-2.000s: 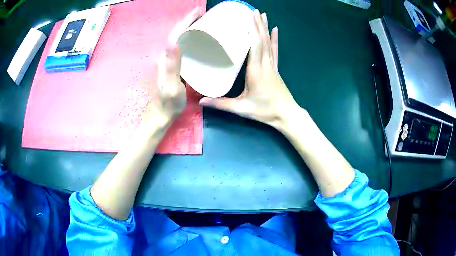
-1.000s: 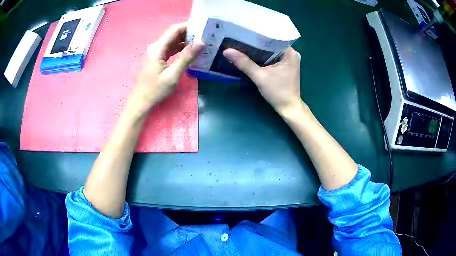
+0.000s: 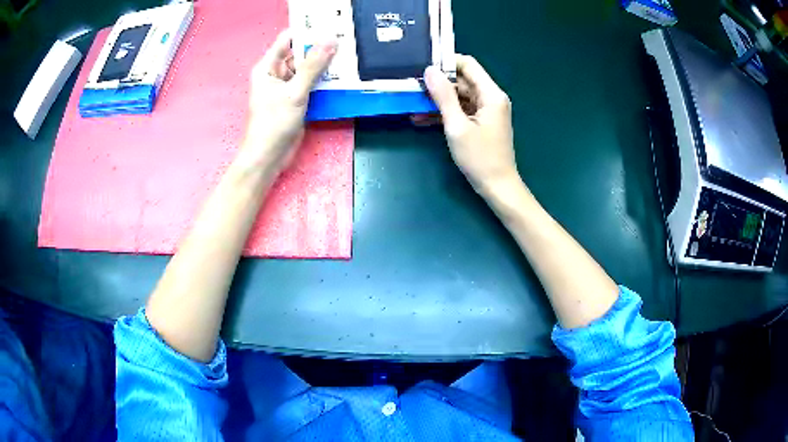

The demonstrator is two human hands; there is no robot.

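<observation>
A printed retail box (image 3: 333,102) is held level at the top middle, its far end cut off by the picture's edge. It is white with a dark device picture on its face and a blue band along the near edge. My left hand (image 3: 283,108) grips its left side, thumb on the face. My right hand (image 3: 477,121) grips its right near corner, thumb at the edge and fingers partly below. Whether an inner carton is inside cannot be seen.
A pink-red mat (image 3: 173,190) lies at left with another printed box (image 3: 130,56) on it. A plain white box (image 3: 47,89) lies beyond its left edge. A bench scale (image 3: 734,129) stands at right with its cable. Part of another box (image 3: 650,10) shows at top right.
The rounded, hollow white shell has been turned over and flattened. Its printed face and blue band now face me, and both hands have shifted to grip its sides.
</observation>
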